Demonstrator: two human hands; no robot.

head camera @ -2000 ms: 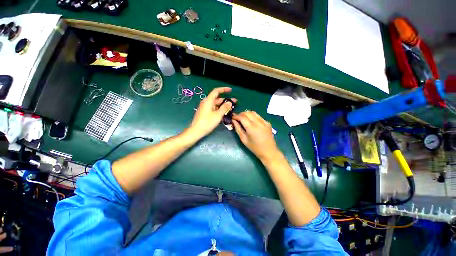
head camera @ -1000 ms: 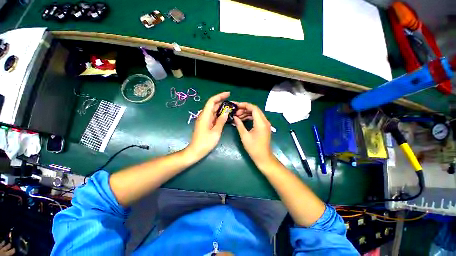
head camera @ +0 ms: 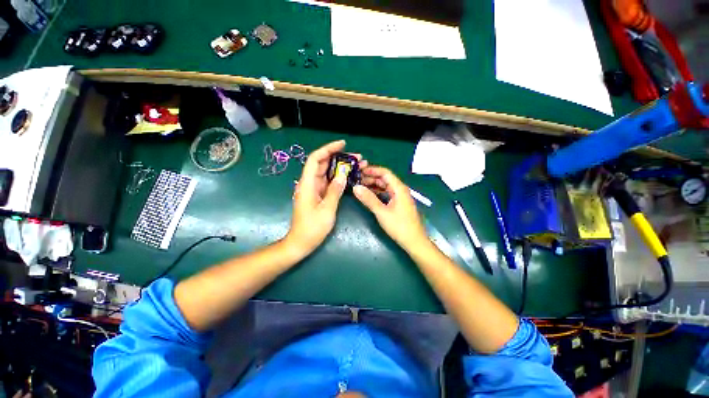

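A small black module (head camera: pixel 346 166) with a yellow patch on its face is held above the green mat, near the middle of the view. My left hand (head camera: pixel 315 194) grips it from the left, with the thumb on its face. My right hand (head camera: pixel 391 204) is at its right side, with its fingertips at the module's edge. The fingers hide part of the module. Both hands are bare.
A round screw dish (head camera: pixel 215 149), a label sheet (head camera: pixel 164 208) and pink loops (head camera: pixel 281 158) lie left. A white tissue (head camera: pixel 451 159), a marker pen (head camera: pixel 473 236) and a blue pen (head camera: pixel 502 230) lie right. A blue electric screwdriver (head camera: pixel 614 143) hangs at right. The upper shelf edge (head camera: pixel 350 102) runs behind.
The module's yellow-patched face now shows more than two seconds ago, when it was mostly covered. Both hands stay around it. The whole view has shifted slightly.
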